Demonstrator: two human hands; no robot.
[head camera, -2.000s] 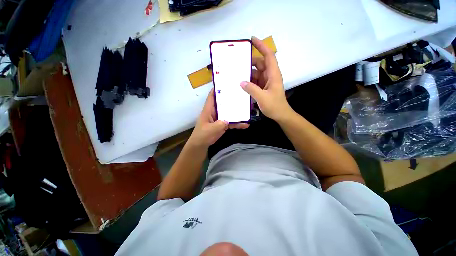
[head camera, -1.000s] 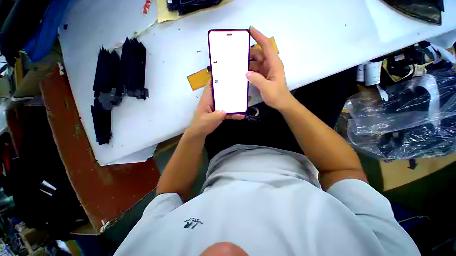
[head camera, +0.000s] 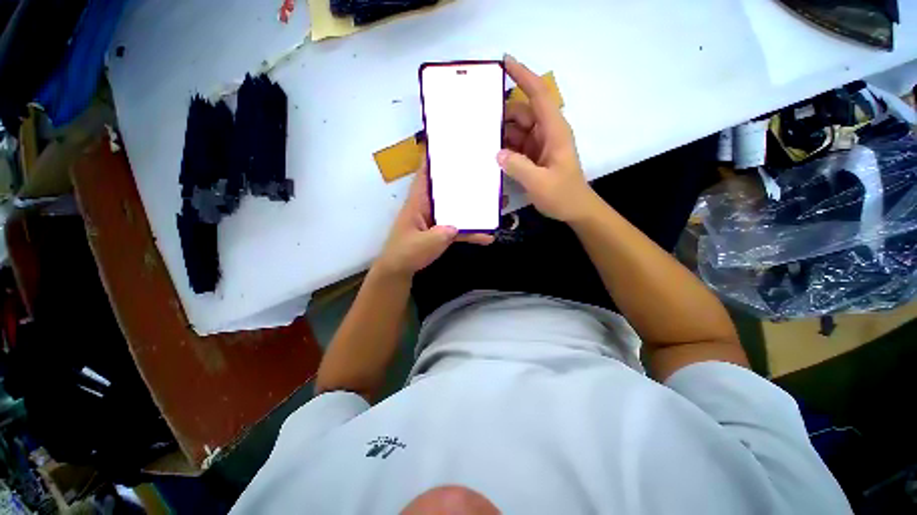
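Observation:
A smartphone (head camera: 464, 147) with a bright, nearly blank white screen is held upright over the table's front edge. My left hand (head camera: 414, 233) holds its lower left corner, thumb on the bottom edge. My right hand (head camera: 543, 159) holds its right side, thumb at the screen's edge and fingers behind. A flat yellow-brown pressing template (head camera: 399, 159) lies on the table behind the phone; its middle is hidden and its right end shows past my right fingers. A small dark bit shows beside the phone's left edge on the template.
Dark cut pieces (head camera: 209, 146) lie in stacks on the left of the white table (head camera: 342, 221). A dark pile (head camera: 380, 8) sits on yellow card (head camera: 327, 24) at the far edge. A brown board (head camera: 151, 292) is at left, plastic-bagged goods (head camera: 804, 226) at right.
The phone has moved up slightly from two seconds ago, with both hands still on it. The small coloured marks on its screen are gone. The view has shifted slightly.

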